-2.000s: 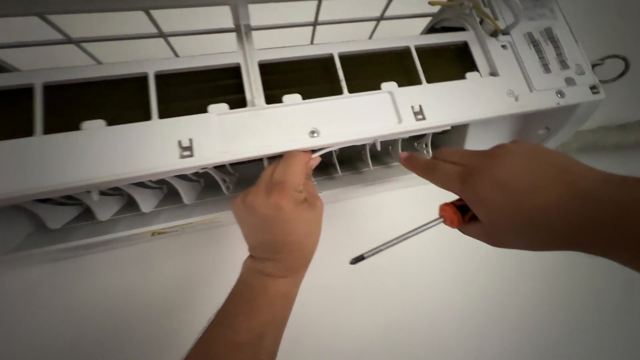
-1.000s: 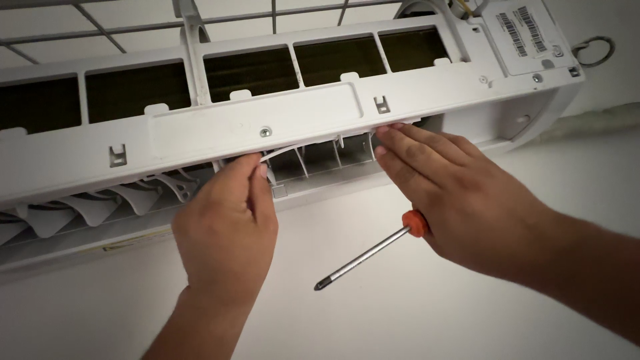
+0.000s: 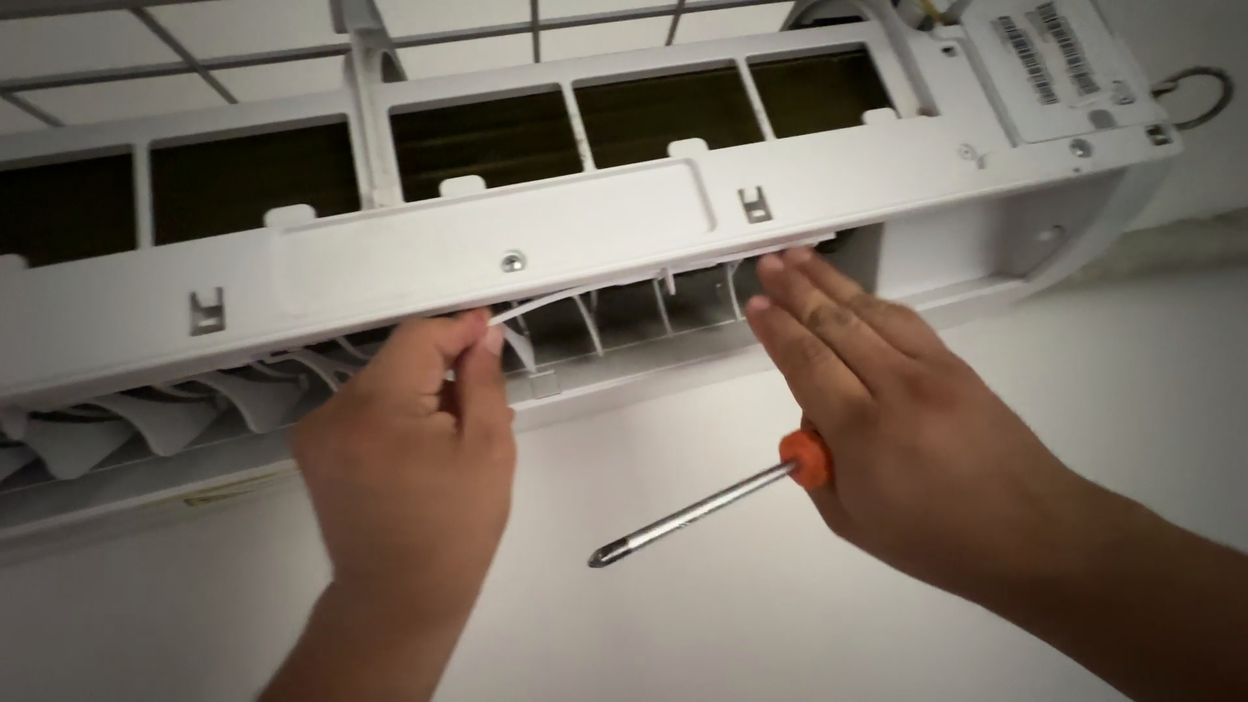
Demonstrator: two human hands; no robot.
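Observation:
The white indoor unit of a split air conditioner (image 3: 604, 219) hangs on the wall, its filter openings bare of a front panel. My left hand (image 3: 419, 429) pinches the end of a thin white plastic strip (image 3: 546, 299) at the lower edge of the casing. The strip bows away to the right, along the top of the air outlet. My right hand (image 3: 887, 409) has its fingertips at the outlet's upper edge, near the strip's right part. Its palm holds a Phillips screwdriver (image 3: 697, 512) with an orange handle, mostly hidden, the shaft pointing down-left.
Curved white louver vanes (image 3: 166, 414) line the outlet at the left. A screw (image 3: 513, 260) and metal clips (image 3: 754, 205) sit on the casing front. Above is a grid frame (image 3: 458, 37). A looped cable (image 3: 1204, 97) stands at the right end, and the white wall (image 3: 624, 624) lies below.
The view has shifted along the unit. My right hand's fingers have moved from pointing to lying against the outlet's upper edge. My left hand keeps its pinch on the strip.

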